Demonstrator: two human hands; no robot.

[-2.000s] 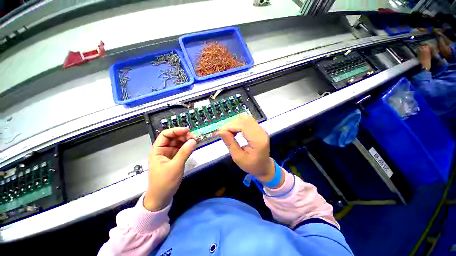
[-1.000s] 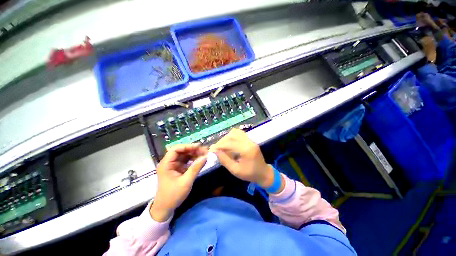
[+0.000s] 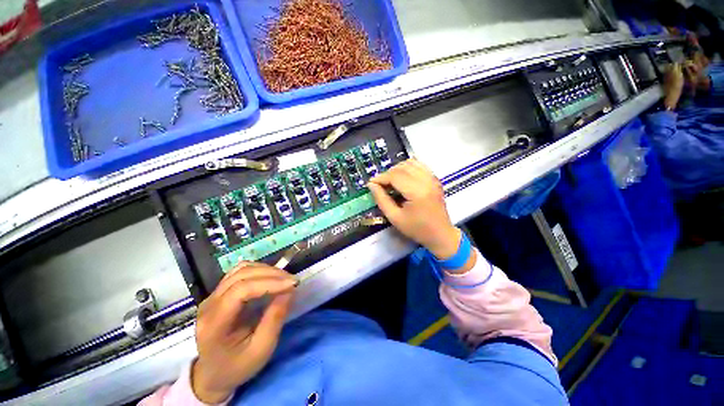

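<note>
A green circuit board panel (image 3: 306, 226) lies in a black pallet (image 3: 179, 198), with rows of small black, white and silvery parts standing on it. My right hand (image 3: 414, 204) reaches over the pallet's right part, its fingertips together at the panel's right end. Whether they pinch a component is hidden. My left hand (image 3: 242, 321) is curled over the pallet's front left edge, thumb and index finger a little apart. A small dark bit shows at its fingertip; I cannot tell if it is a held component.
Behind the pallet stand a blue bin (image 3: 119, 103) of grey leaded parts and a blue bin (image 3: 317, 47) of orange ones. A pale metal rail (image 3: 349, 266) runs in front. Another pallet (image 3: 568, 91) and a person's hands (image 3: 681, 79) are at the right.
My hands have separated. The right moved up onto the panel's right end; the left moved left and lower. The view has shifted closer to bins and pallet.
</note>
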